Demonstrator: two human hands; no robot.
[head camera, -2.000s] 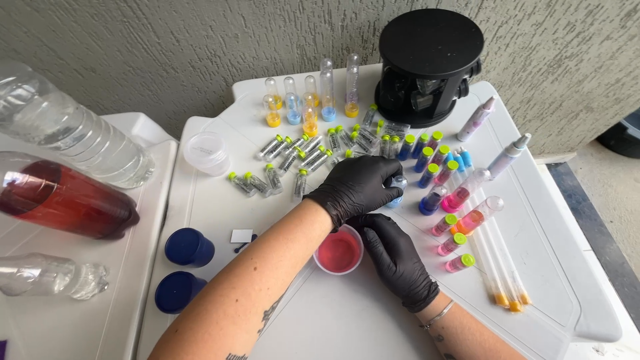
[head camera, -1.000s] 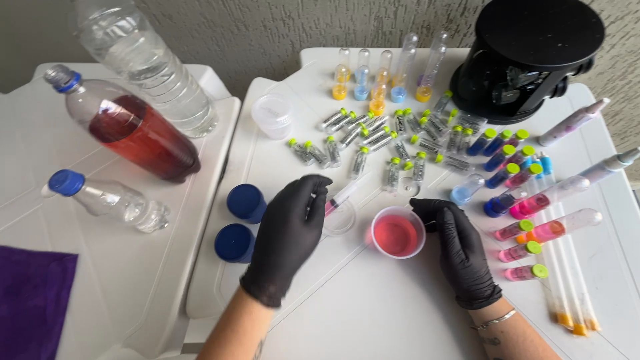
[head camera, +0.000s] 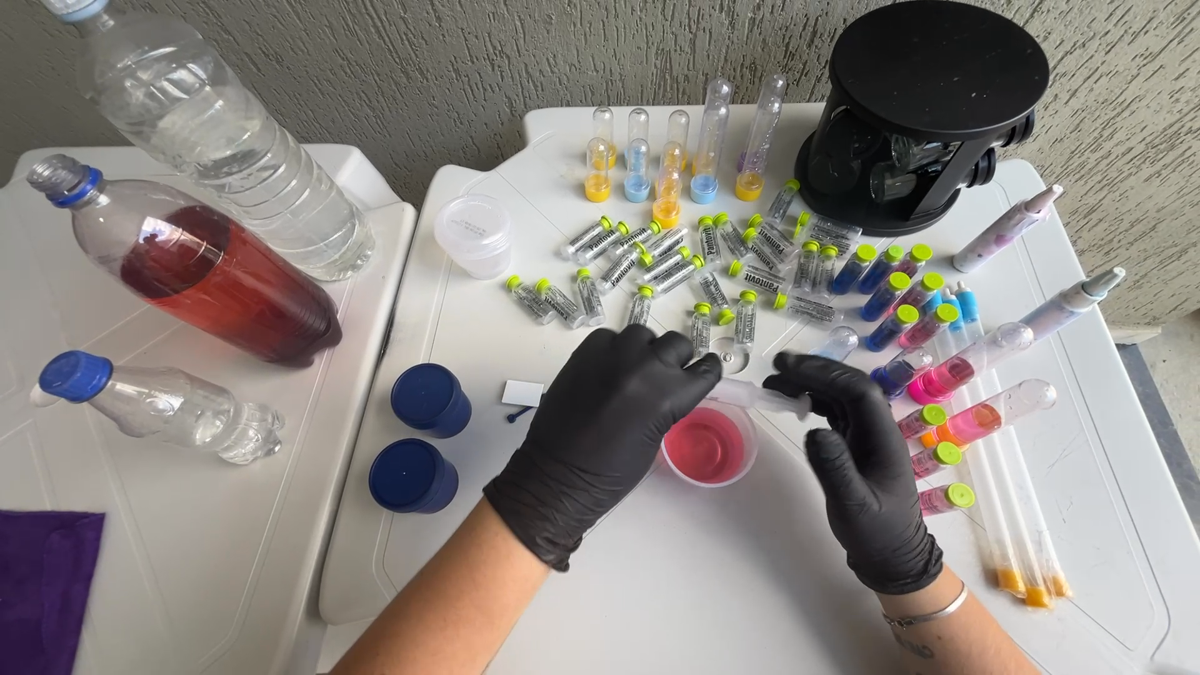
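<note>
My left hand (head camera: 609, 427), in a black glove, holds a clear plastic syringe (head camera: 755, 396) between its fingers, tilted over a cup of pink-red liquid (head camera: 710, 448). My right hand (head camera: 858, 469), also gloved, is at the syringe's other end with its fingers parted; whether it touches the syringe is unclear. Beyond the hands lie several small clear vials with green caps (head camera: 670, 274). Right of them are vials of blue liquid (head camera: 886, 296) and, nearer me, vials of pink liquid (head camera: 936, 459). A capped tube with orange liquid (head camera: 984, 419) lies by my right hand.
Two dark blue lidded jars (head camera: 431, 400) stand left of my left hand. A bottle of red liquid (head camera: 216, 281) and a large clear bottle (head camera: 244, 150) are on the left table. A black round stand (head camera: 937, 66), clear upright tubes (head camera: 717, 141) and a plastic cup (head camera: 475, 234) are farther back.
My left hand has moved right with the syringe, from beside the cup to above it. My right hand has come away from the cup's rim toward the syringe's end.
</note>
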